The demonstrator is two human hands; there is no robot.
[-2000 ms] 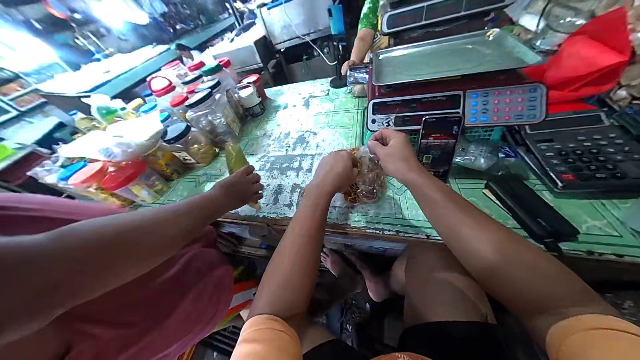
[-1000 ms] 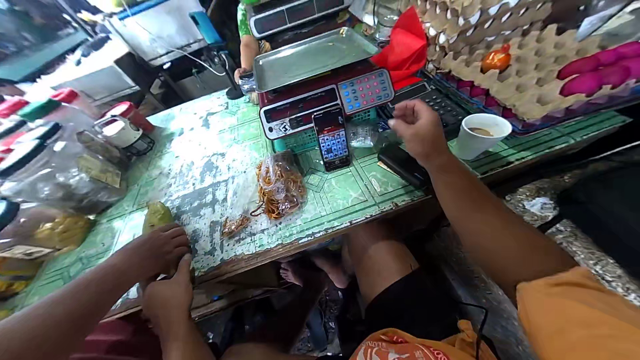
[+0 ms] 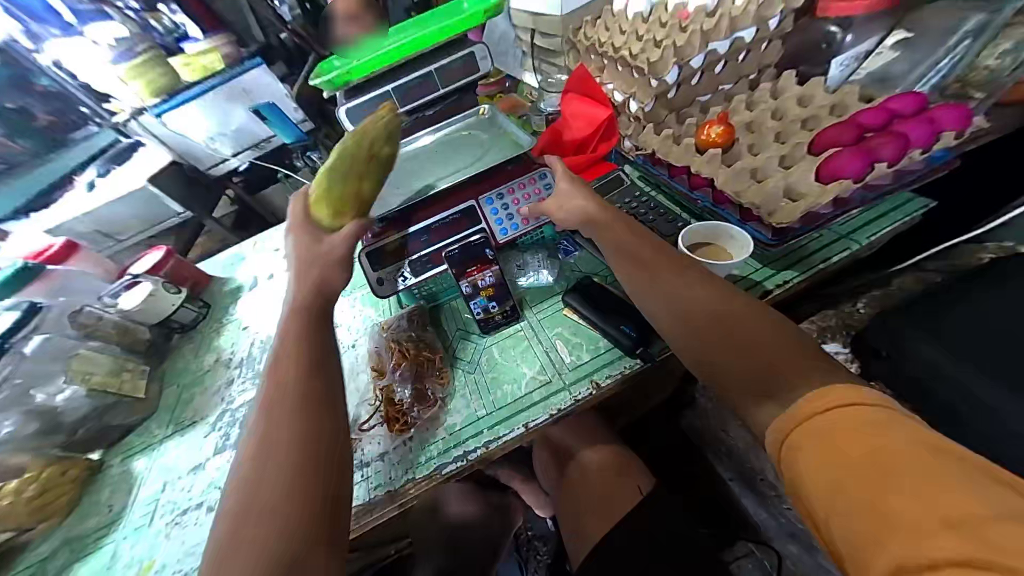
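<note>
My left hand [image 3: 324, 248] holds up a large yellow-green fruit or vegetable [image 3: 354, 172], its tip pointing up, in front of the left part of the digital scale's metal pan [image 3: 456, 148]. My right hand [image 3: 564, 200] is at the scale's keypad [image 3: 512, 206], fingers at its right side and holding nothing. A smartphone [image 3: 482, 284] with a lit screen leans on the scale's front. Nearer me, a clear plastic bag of brown rubber bands [image 3: 408, 372] lies on the green table [image 3: 512, 360].
A black pouch [image 3: 608, 316], a paper cup with a brown drink [image 3: 714, 246] and a desk calculator [image 3: 640, 204] are at the right. Egg trays [image 3: 768, 168] with pink eggs [image 3: 888, 136] stand behind. Lidded jars [image 3: 120, 336] line the left. A second scale [image 3: 416, 80] stands behind.
The yellow-green item, earlier low at the table's left by another person's hand, is now raised in my left hand. My right hand has moved onto the scale's keypad. The view has shifted right.
</note>
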